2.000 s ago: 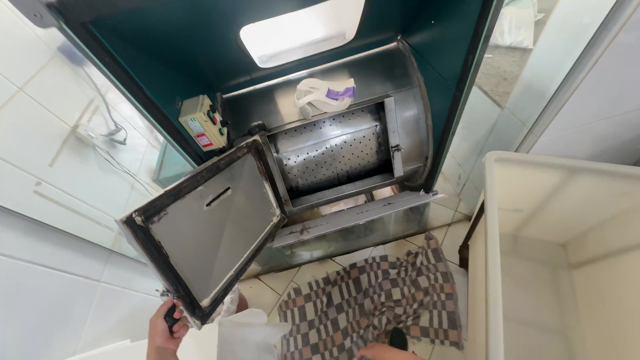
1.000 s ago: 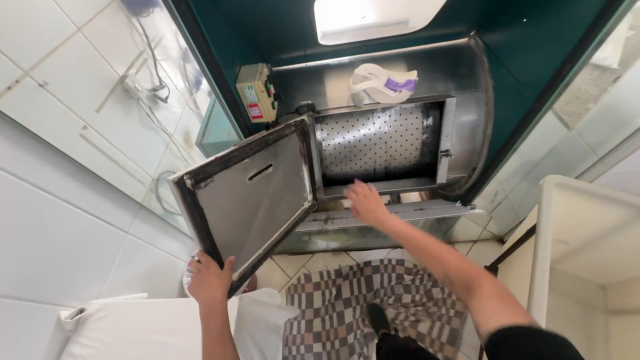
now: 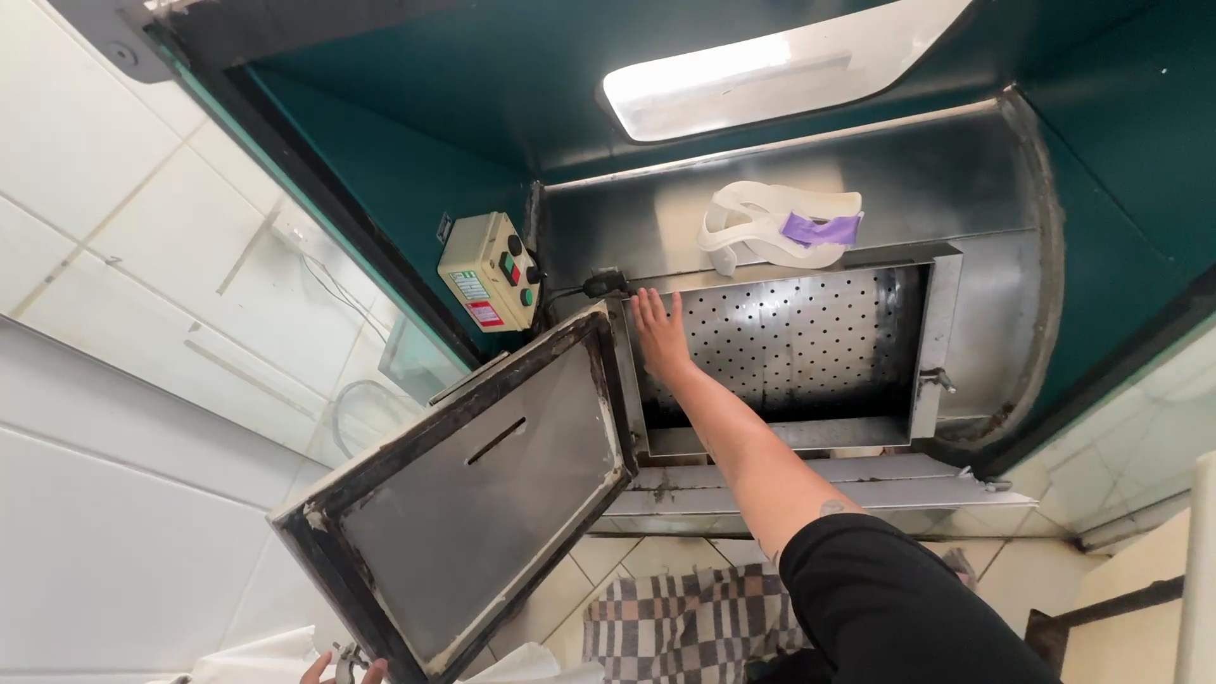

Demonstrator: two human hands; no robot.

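Observation:
A metal washing drum housing [image 3: 646,223] fills the middle, its rectangular hatch showing a perforated steel drum [image 3: 779,332]. My right hand [image 3: 662,332] lies at the left edge of that hatch, near the hinge side, fingers apart and holding nothing. The swung-out metal door [image 3: 475,494] with a dark seal hangs to the left. At its lower outer corner is my left hand [image 3: 344,670], partly cut off by the frame, with fingers around a metal latch [image 3: 351,657]. A white band with a purple patch [image 3: 784,228] rests on top of the housing.
A beige control box [image 3: 489,271] with buttons is left of the housing. A grey metal flap [image 3: 807,484] juts below the hatch. A checked cloth [image 3: 689,617] lies on the tiled floor. White fabric [image 3: 252,660] is at lower left, a cream bin [image 3: 1199,570] at right.
My right hand has moved from the lower edge of the hatch to its left edge. My left hand stays by the door's lower outer corner. The view has come closer.

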